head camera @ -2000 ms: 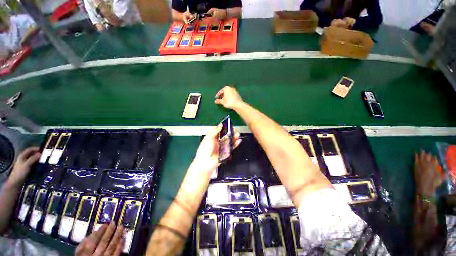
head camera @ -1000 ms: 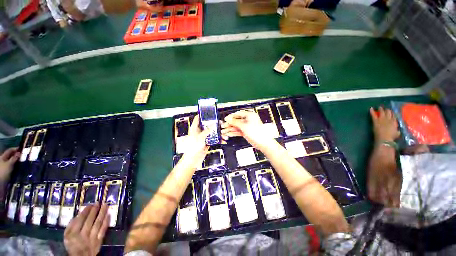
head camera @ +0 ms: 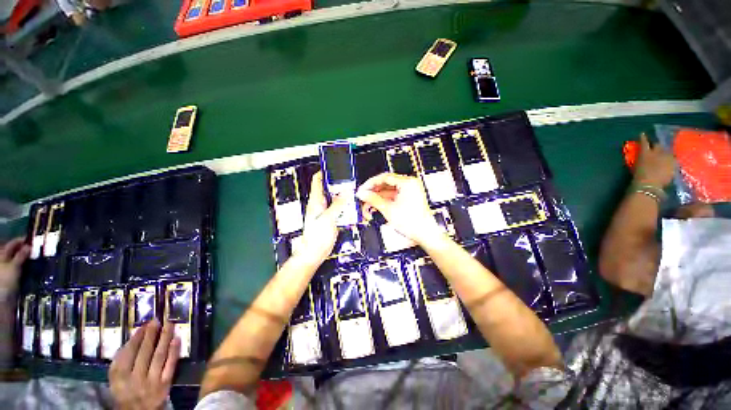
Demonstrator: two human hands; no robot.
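Note:
A phone unit (head camera: 338,164) with a dark screen and pale lower part stands upright in my left hand (head camera: 318,218), above the black tray (head camera: 515,156). My right hand (head camera: 398,206) is beside its lower part, with thumb and fingertips brought together. Whether a small part is pinched there cannot be told. Phone front housings with gold edges (head camera: 389,300) lie in rows in the tray under my arms, and some pockets are empty.
A second black tray (head camera: 132,212) with housings is at left, with a neighbour's hand (head camera: 144,360) on it. Two gold phones (head camera: 437,58) (head camera: 182,129) and a dark phone (head camera: 484,79) lie on the belt. Orange parts (head camera: 705,164) and another hand are at right. A red tray (head camera: 240,14) is far off.
The view has tilted down and shifted. The phone, seen edge-on two seconds ago, now faces me. My right hand has come back from over the belt to beside it.

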